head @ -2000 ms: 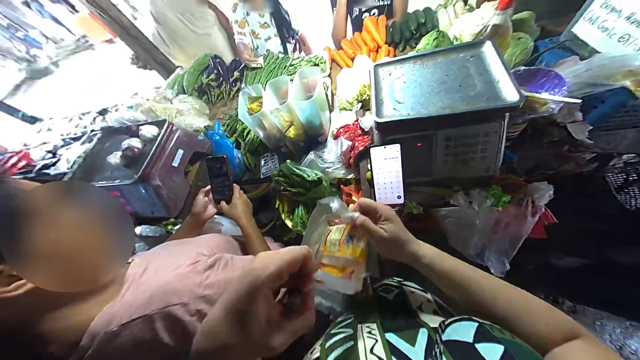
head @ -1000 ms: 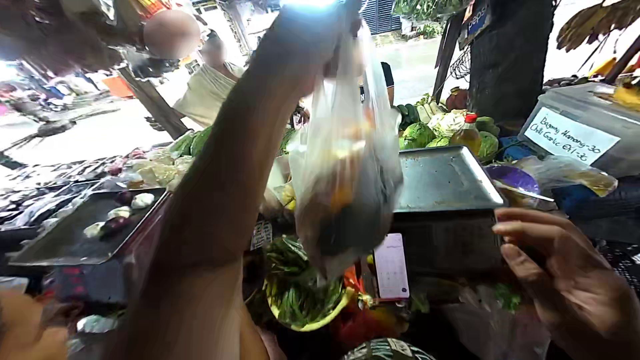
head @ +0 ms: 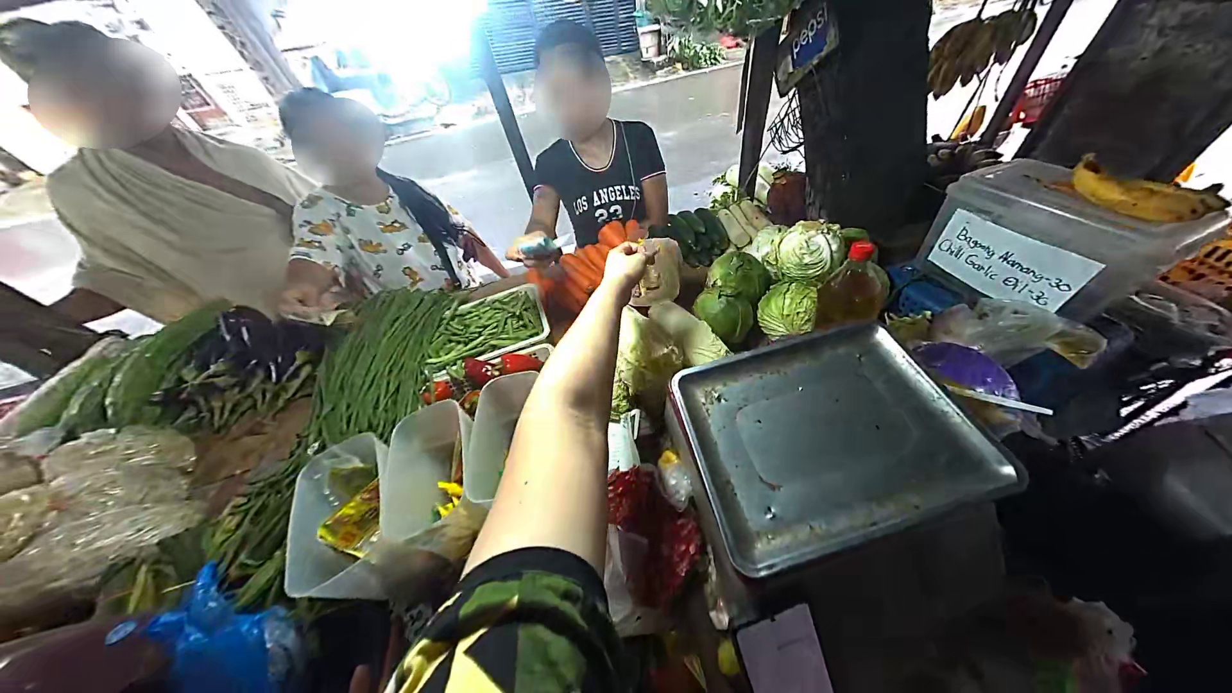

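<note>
My left hand reaches far forward over the produce, its fingers closed on a small translucent plastic bag. The bag's contents cannot be made out. Just beyond are the carrots, and a person in a black shirt stands behind them with a bluish item in one hand. Below the bag lies a pale leafy cabbage. To the right of my forearm is the metal tray of a weighing scale, with nothing on it. A phone leans at the scale's base. My right hand is out of view.
Two more people stand at the far left. Long beans, eggplants and plastic containers lie left of my arm. Round cabbages and an oil bottle stand behind the scale. A lidded plastic box is at right.
My left hand, raised close to the view with a bag a second ago, is now stretched forward past the produce. My right hand has left the view. The view has shifted toward the people opposite.
</note>
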